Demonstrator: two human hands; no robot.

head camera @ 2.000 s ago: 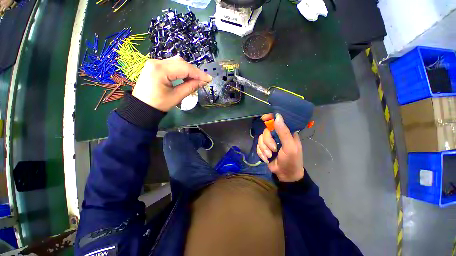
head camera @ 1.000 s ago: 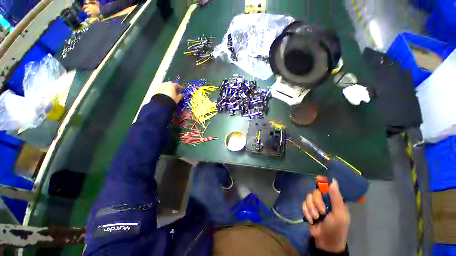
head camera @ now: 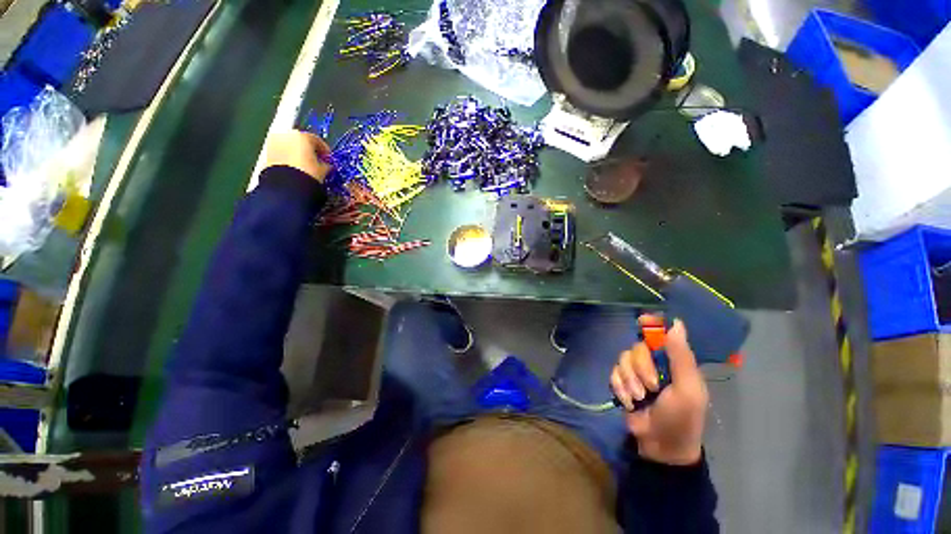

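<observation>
My right hand (head camera: 667,391) grips the dark blue soldering gun (head camera: 706,316) with its orange trigger. The gun's long thin nose points left, over the mat, right of the dark jig (head camera: 533,236). My left hand (head camera: 299,154) is at the left edge of the blue lead wires (head camera: 352,146); its fingertips are small and partly hidden, so I cannot tell if they hold a wire. Yellow lead wires (head camera: 392,167) and red-brown wires (head camera: 386,246) lie beside the blue ones. A heap of silver and black components (head camera: 481,147) lies beyond the jig. A round pale tin (head camera: 470,246) stands left of the jig.
A black round hood (head camera: 608,47) and white base (head camera: 580,130) stand at the far side, beside a clear plastic bag (head camera: 488,42). A brown dish (head camera: 613,180) and white tissue (head camera: 722,132) lie right. Wired pieces (head camera: 374,42) lie far left. Blue bins (head camera: 905,280) stand right.
My left hand has moved from above the jig to the blue wires at the left. The gun's nose has drawn back right, away from the jig. The view has shifted.
</observation>
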